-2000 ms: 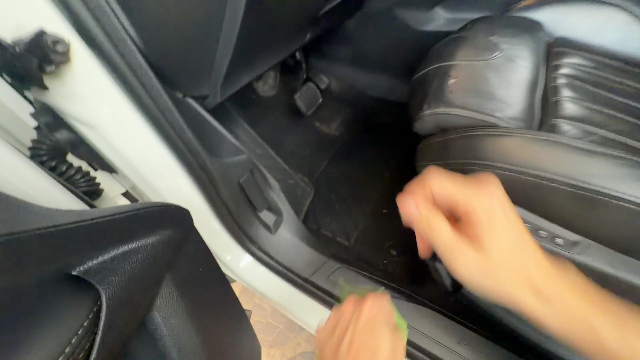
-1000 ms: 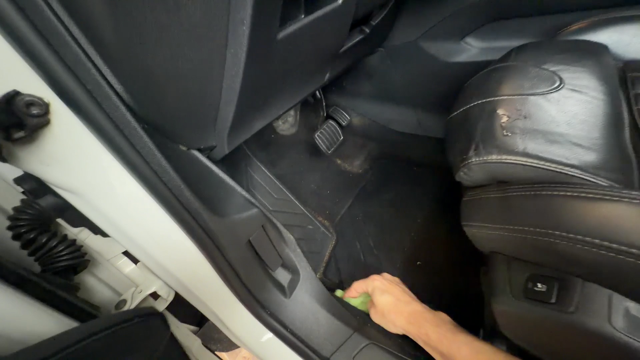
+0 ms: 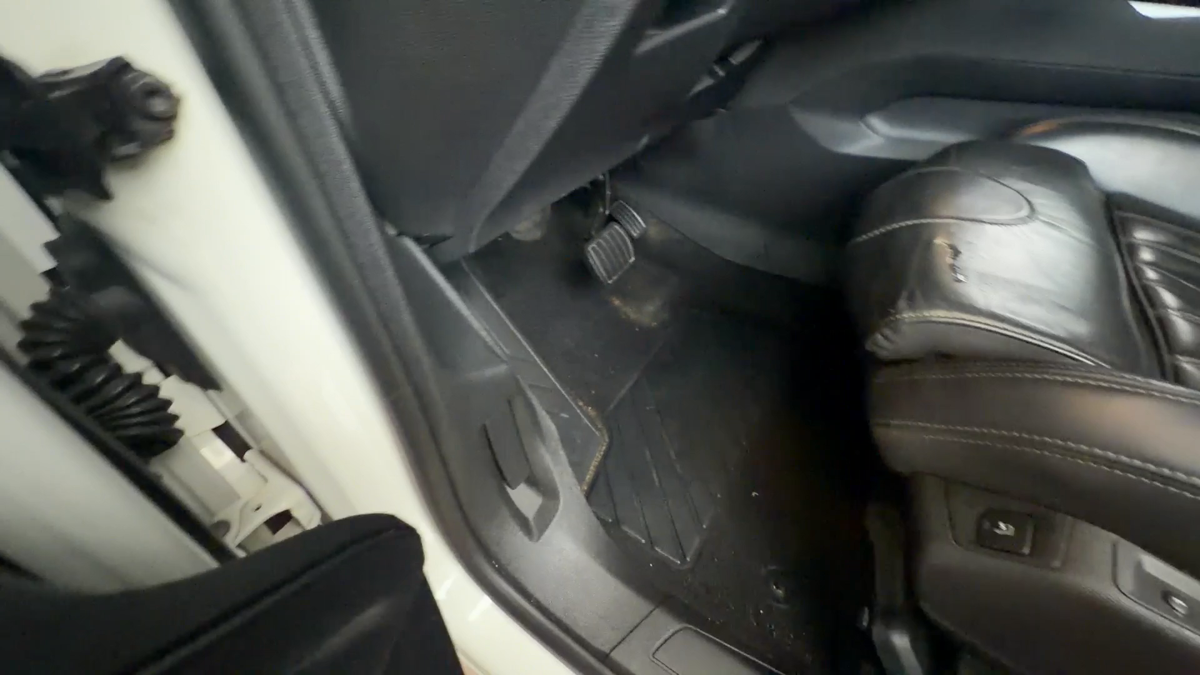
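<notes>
Neither of my hands shows in the head view now, and no green cloth-like thing is visible. Below the dashboard lies a black floor mat (image 3: pixel 647 469) with grooves and pale specks of dirt. Two ribbed pedals (image 3: pixel 611 251) hang above a dusty tan patch on the footwell carpet (image 3: pixel 647 305). At the right stands a black leather car seat (image 3: pixel 994 253), its front bolster worn and scuffed. The black plastic sill trim (image 3: pixel 581 562) runs along the footwell's near side, with a hood-release-like lever (image 3: pixel 511 450) set in it.
A white door frame (image 3: pixel 281 309) with a rubber seal crosses the left side. Beyond it are a black door hinge or check part (image 3: pixel 122 112) and a ribbed rubber cable boot (image 3: pixel 94 366). The open door's black panel (image 3: pixel 281 600) fills the lower left. Seat controls (image 3: pixel 1005 531) sit low at the right.
Two hands showed near the sill two seconds ago, and one hand with a green thing one second ago. Both hands and the green thing are out of view now.
</notes>
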